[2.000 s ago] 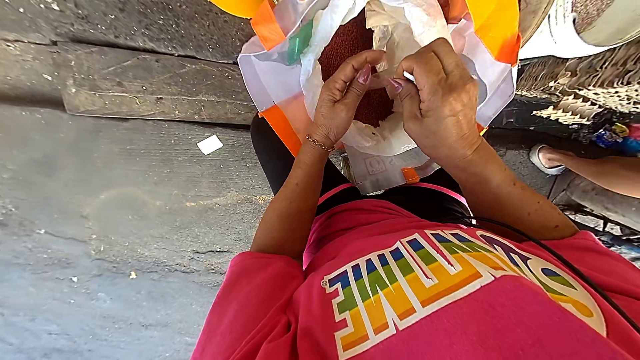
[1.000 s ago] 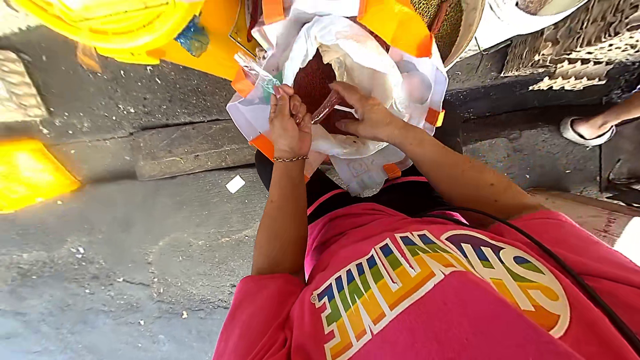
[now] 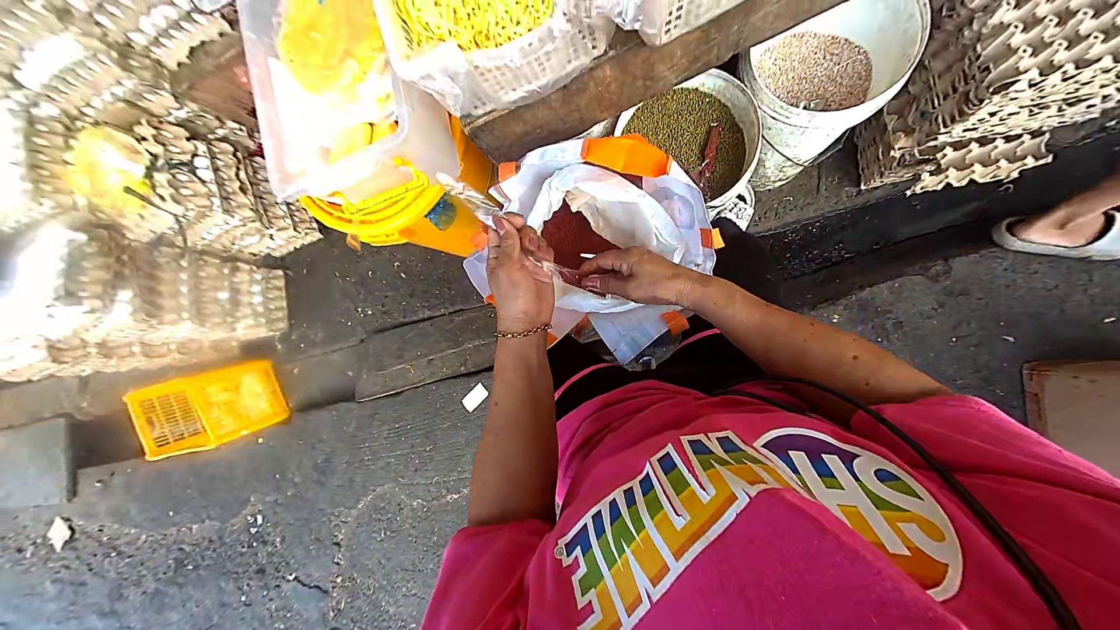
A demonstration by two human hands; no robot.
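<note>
A white woven sack [image 3: 643, 219] with orange patches stands open between my knees, with dark red grains [image 3: 573, 236] inside. Over its near part, my left hand [image 3: 518, 271] pinches a clear plastic bag [image 3: 547, 265] between thumb and fingers; part of the thin plastic sticks up past the fingertips. My right hand [image 3: 643, 276] is to the right, thumb and fingers closed on the other end of the bag, just above the grains. What lies inside the bag is too small to tell.
Beyond the sack stand a bucket of green beans [image 3: 687, 131] and a white bucket of pale grains [image 3: 814, 70]. A wooden plank [image 3: 612, 83], yellow tub [image 3: 376, 206], egg trays [image 3: 980, 96] and yellow basket [image 3: 207, 409] surround it. Another person's sandalled foot [image 3: 1063, 227] is at right.
My hands, close together over the sack two seconds ago, are now apart with the clear plastic between them. The view has swung so that more of the left side and the buckets show.
</note>
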